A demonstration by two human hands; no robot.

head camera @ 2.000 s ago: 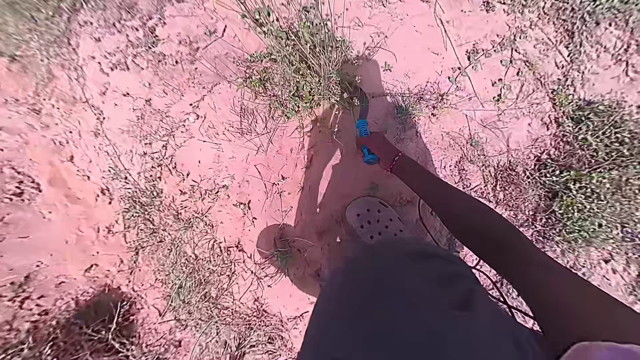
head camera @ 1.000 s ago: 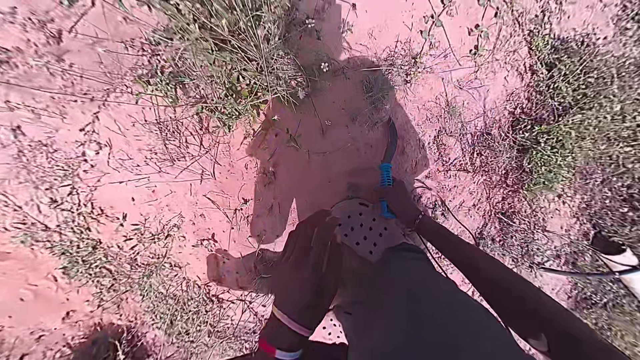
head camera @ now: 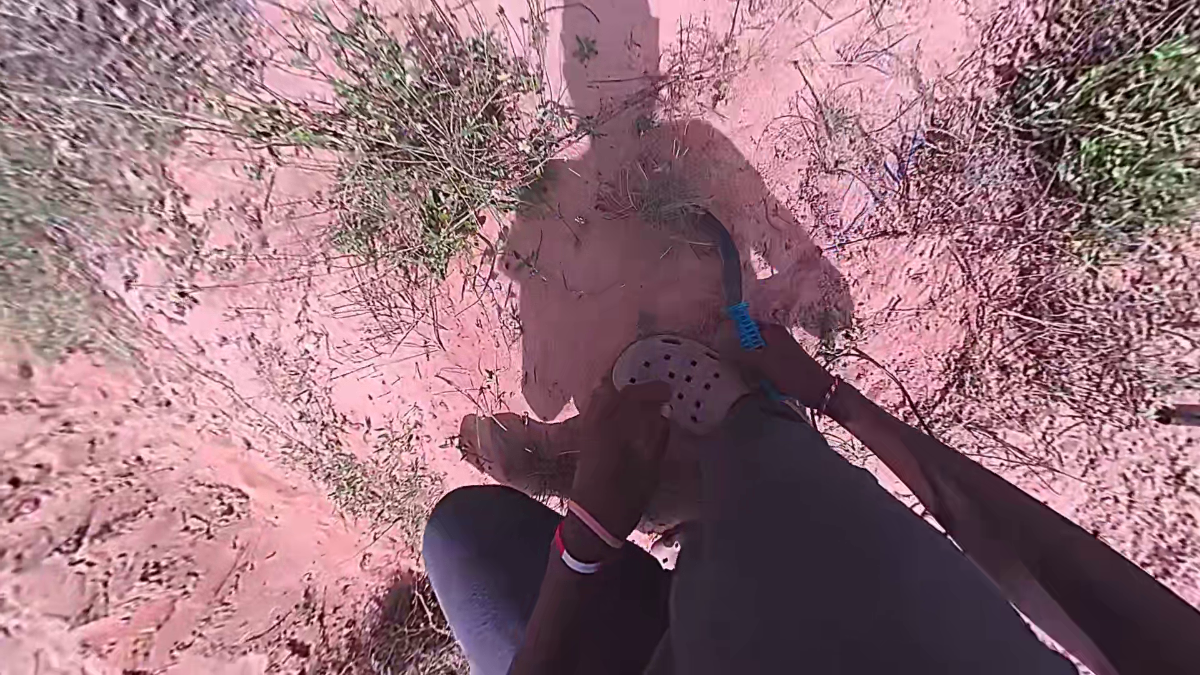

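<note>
My right hand (head camera: pixel 783 364) is closed around the blue-wrapped handle of a sickle (head camera: pixel 727 258), just right of a perforated clog (head camera: pixel 689 375). The sickle's dark curved blade points up and away over the shaded soil. My left hand (head camera: pixel 623 436), with bands at the wrist, is at the clog's left edge. Its fingers are dark against the shadow, so whether they hold anything cannot be told. Part of a second clog (head camera: pixel 664 548) shows below, between my legs.
A leafy, twiggy shrub (head camera: pixel 431 141) grows at the upper left. Green grass (head camera: pixel 1139 141) and dry brush (head camera: pixel 1022 309) stand on the right. Reddish bare soil (head camera: pixel 216 534) lies at the lower left. A dark object (head camera: pixel 1179 413), not identifiable, pokes in at the right edge.
My left hand, out of view two seconds ago, has come in and now is at the clog. My right hand still holds the sickle, now beside the clog. A bent left knee has come into view.
</note>
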